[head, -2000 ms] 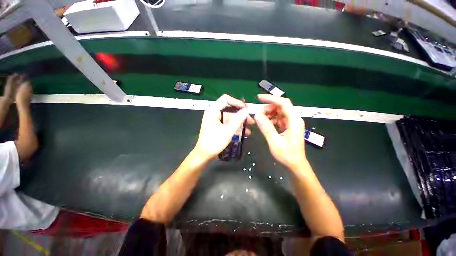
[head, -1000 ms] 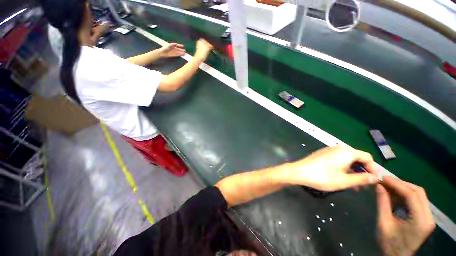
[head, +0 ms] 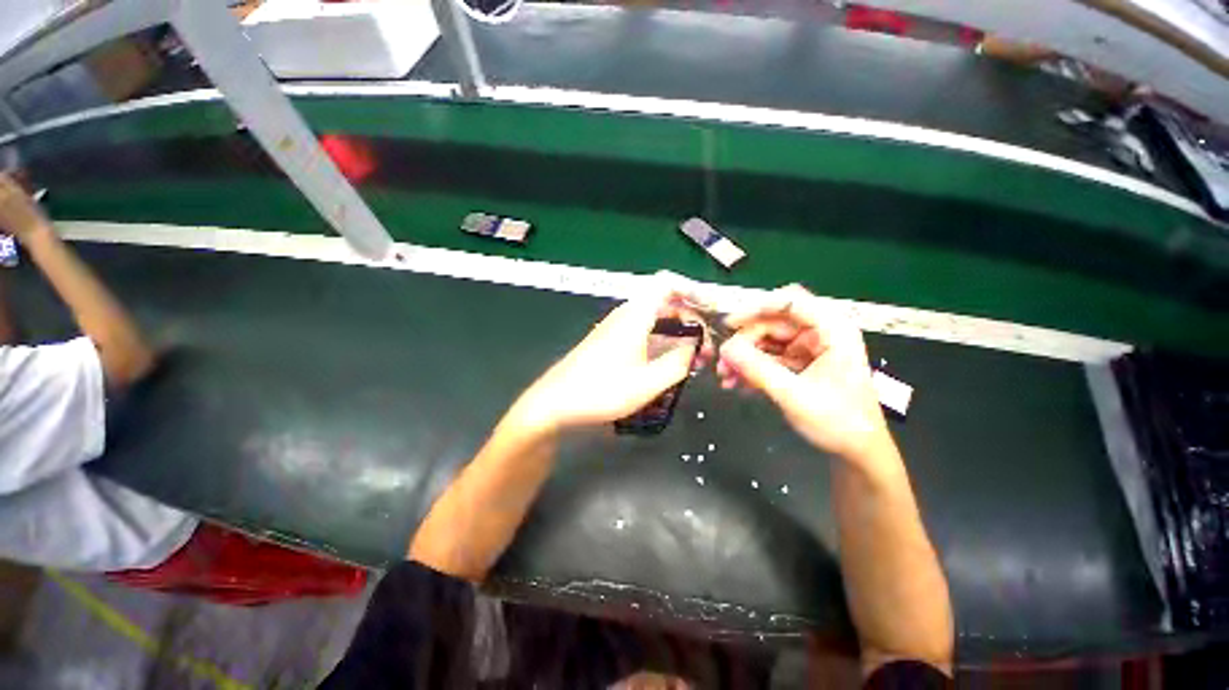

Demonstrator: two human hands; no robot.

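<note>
A dark keypad phone (head: 647, 415) shows under and between the fingers of my left hand (head: 613, 367), whose thumb lies across it. The hand covers its middle, so I cannot tell if its lower end touches the bench. My right hand (head: 802, 364) is just right of it, with curled fingers and fingertips close to my left fingertips. Any tiny part between them is too small to tell. Several tiny white parts (head: 700, 460) lie scattered on the dark green bench (head: 337, 404) below my hands. Another phone (head: 891, 392) lies on the bench, partly behind my right hand.
Two phones, one (head: 496, 228) left and one (head: 712, 243) right, lie on the green belt (head: 593, 223) beyond the white rail (head: 526, 270). A slanting metal post (head: 290, 135) stands left. A coworker's arm (head: 88, 297) is at far left. A black shiny pile (head: 1179, 499) is at right.
The view swung left to the coworker and back to the bench. My hands stay close together in front of me. My right fingers now sit slightly lower than my left fingertips.
</note>
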